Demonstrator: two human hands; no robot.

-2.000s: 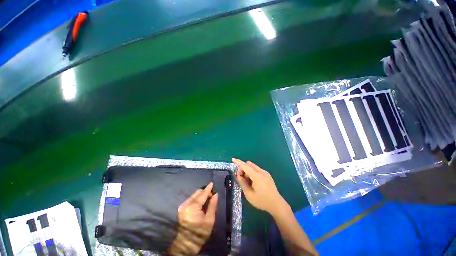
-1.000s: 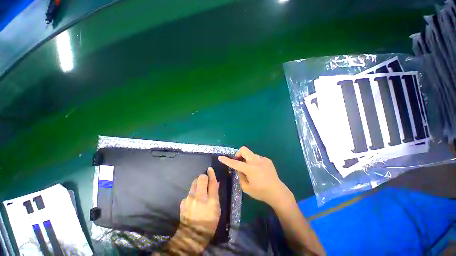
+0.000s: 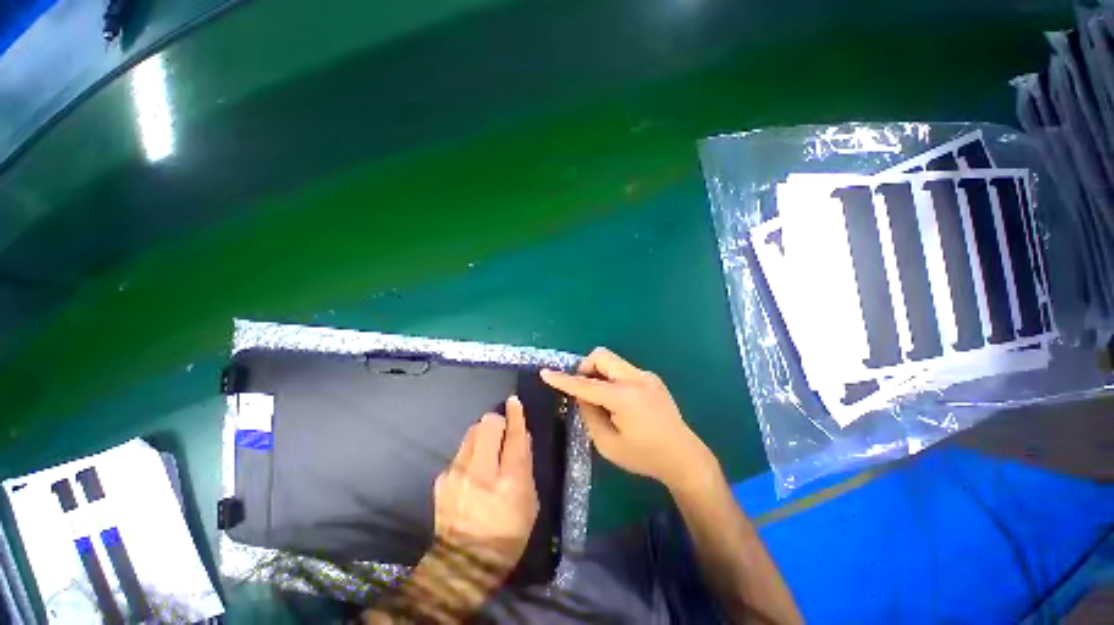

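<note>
A flat black panel (image 3: 354, 452) lies on a silvery textured mat (image 3: 318, 338) at the lower centre. A white and blue-violet patch (image 3: 254, 421) sits at its left end. A darker black adhesive strip (image 3: 545, 458) runs along its right end. My left hand (image 3: 483, 494) is bare, with fingertips on the panel at the strip's left edge. My right hand (image 3: 629, 415) is bare, with its index fingertip at the strip's top end. Both hands press on the surface. No loose piece is visible in either hand.
White sheets with black bars (image 3: 812, 269) lie on a clear plastic bag (image 3: 757, 379) at the right. Label sheets (image 3: 122, 476) lie at the lower left. Stacked grey-edged panels (image 3: 1081, 159) stand at the far right. A dark tool (image 3: 114, 18) shows at the top left.
The right index finger has moved from the panel's top right corner onto the strip's top end. The left hand has shifted slightly up the panel. The camera view has also shifted.
</note>
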